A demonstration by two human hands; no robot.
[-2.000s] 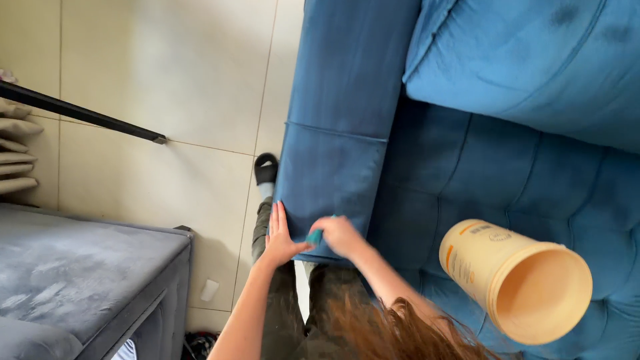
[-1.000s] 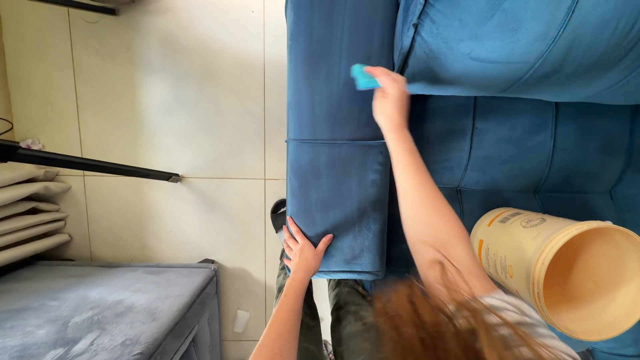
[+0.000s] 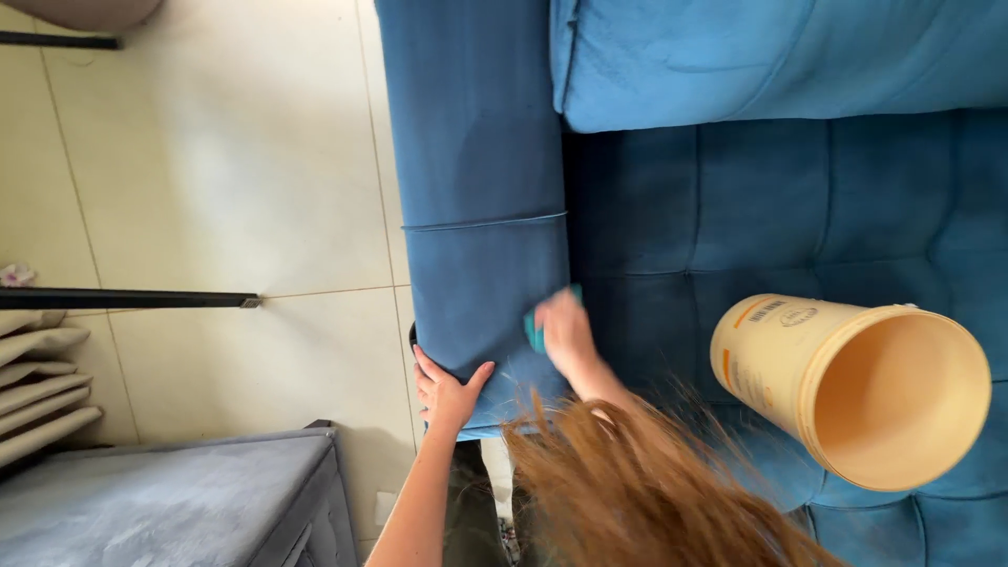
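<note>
My right hand [image 3: 563, 327] is closed around a small teal object [image 3: 536, 331], possibly a brush or sponge, at the inner edge of the blue sofa armrest [image 3: 488, 276]. Motion blurs the hand, and most of the object is hidden by the fingers. My left hand [image 3: 449, 394] lies with fingers spread on the outer front corner of the armrest, holding nothing. To the right, an open cream plastic bucket [image 3: 768, 346] rests on its side on the tufted seat [image 3: 630, 205]. Long hair covers part of my right forearm.
A blue back cushion [image 3: 709, 63] sits at the upper right. At the lower left stands a grey upholstered piece of furniture [image 3: 173, 488]. A black metal leg [image 3: 134, 299] and folded beige fabric [image 3: 39, 394] are at the left, over the tiled floor [image 3: 260, 157].
My right hand, with the teal object, has come back from beside the back cushion toward the front of the armrest. My left hand remains on the front corner.
</note>
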